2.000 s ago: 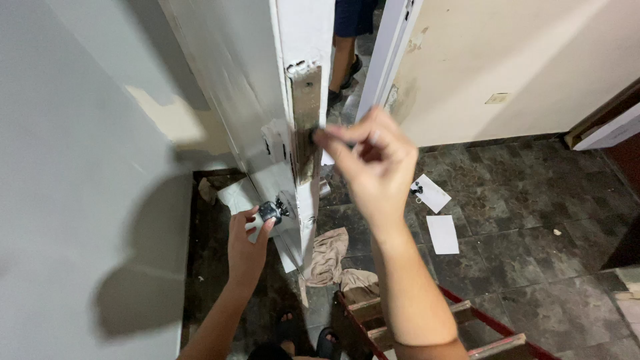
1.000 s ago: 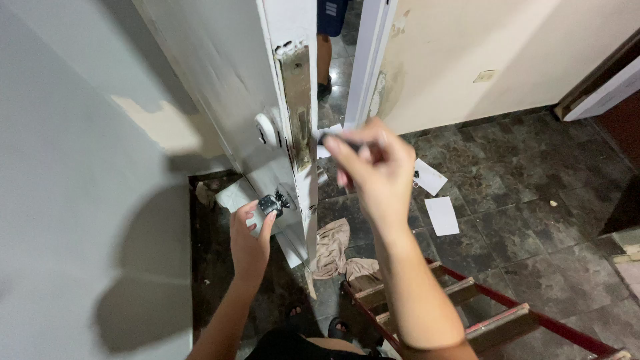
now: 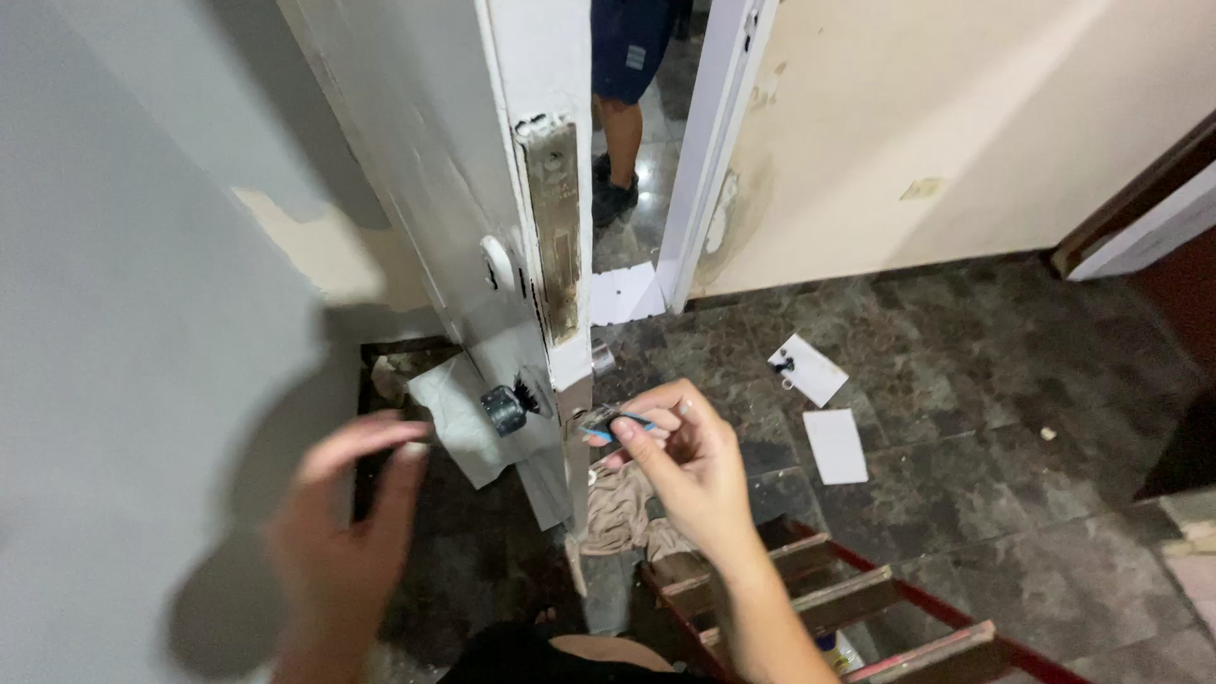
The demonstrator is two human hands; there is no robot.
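Observation:
A white door [image 3: 543, 57] stands edge-on in front of me, with a metal lock faceplate [image 3: 554, 228] set in its edge. A dark round knob [image 3: 503, 409] sticks out of the door's left face, below a white keyhole cover [image 3: 495, 263]. My left hand [image 3: 351, 503], blurred, is raised left of the knob with thumb and fingers apart and nothing seen between them. Right of the door edge, my right hand [image 3: 684, 446] pinches a small flat piece with blue edges [image 3: 617, 424]; its exact kind is unclear.
A red-railed ladder [image 3: 893, 589] leans at the lower right. Beige cloth [image 3: 616, 508] lies by the door's foot. White papers [image 3: 836, 446] lie on the dark tiled floor. Beyond the door edge, a person's leg [image 3: 623, 142] shows beside the white door frame [image 3: 708, 161].
My left hand has let go of the dark knob and moved left. My right hand has come down from beside the lock faceplate to near the knob's height.

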